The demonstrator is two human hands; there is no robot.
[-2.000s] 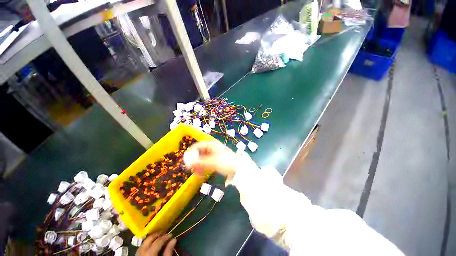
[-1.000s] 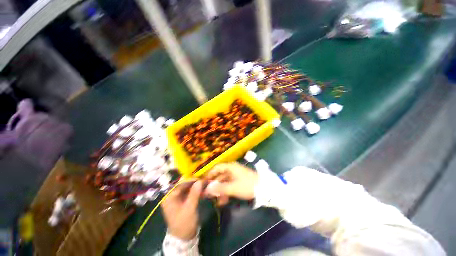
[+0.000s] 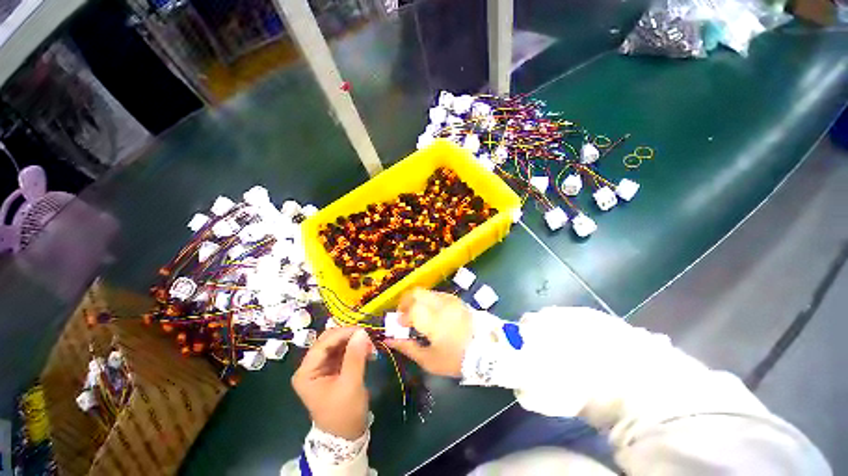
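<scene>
My right hand holds a white housing between its fingers, just in front of the yellow bin. My left hand is close beside it, with thumb and fingertips pinched on the thin lead wires. Wires loop up toward the bin and dark and yellow strands hang below the fingers. The fingertips hide what is at the wire ends. The yellow parts bin holds many loose black-and-orange connectors. Two single white units lie by its near right corner.
Wired units with orange ends pile left of the bin. Wired units lie beyond it, with yellow loops beside them. A cardboard box stands lower left, a pink fan at left. Pale uprights and plastic bags are farther back.
The view has turned left. My right hand has come from over the bin to meet my left hand in front of it. The wires between the hands have shifted, and the white housing shows clearly now.
</scene>
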